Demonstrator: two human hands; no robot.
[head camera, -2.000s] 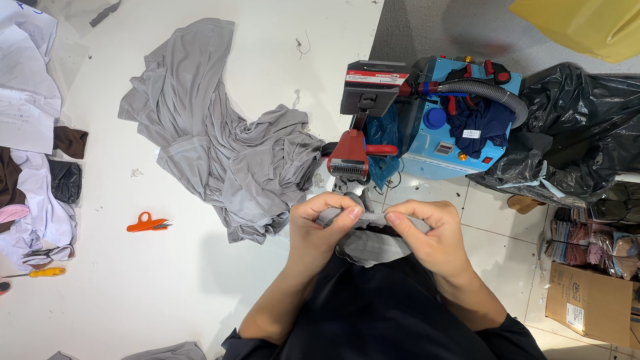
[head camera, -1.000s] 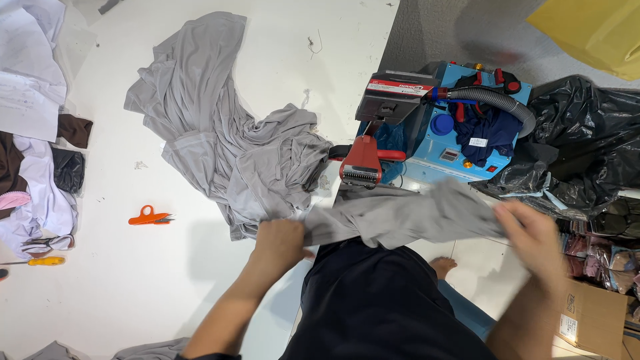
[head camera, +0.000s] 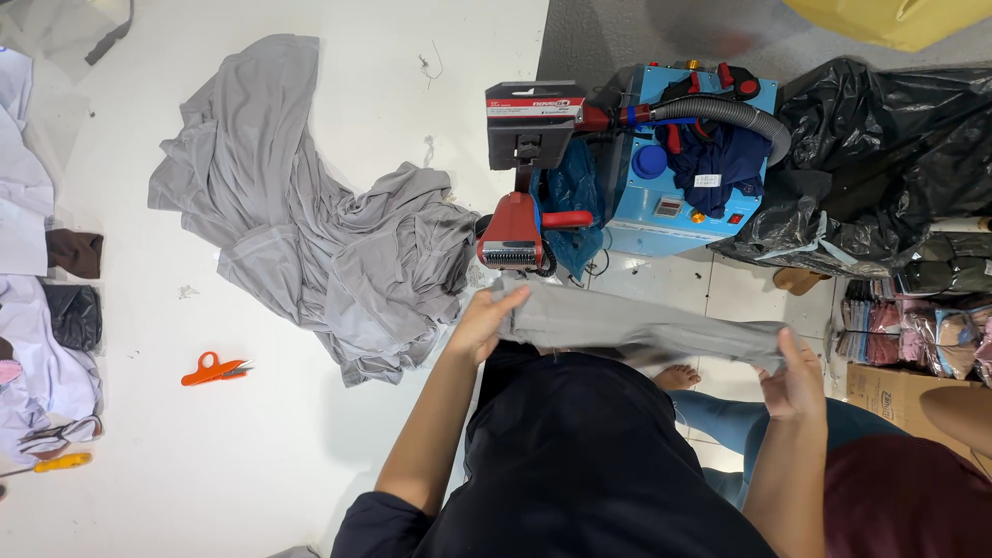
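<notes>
A piece of grey knit fabric is stretched sideways between my two hands, in front of my dark shirt. My left hand grips its left end, just below a red and black handheld device with a toothed metal edge. The right end is pinched in my right hand, over the tiled floor. A crumpled heap of grey garments lies on the white table to the left of the device. Orange thread snips rest on the table, left of my left arm.
White garments and a yellow-handled tool are at the far left. A blue machine with a grey hose stands beyond the table edge. Black plastic bags, bagged clothes and a cardboard box are at right, near another person.
Both hands were close together on grey fabric two seconds ago; they are now wide apart with it stretched between them. Another person's body has come into view at the lower right.
</notes>
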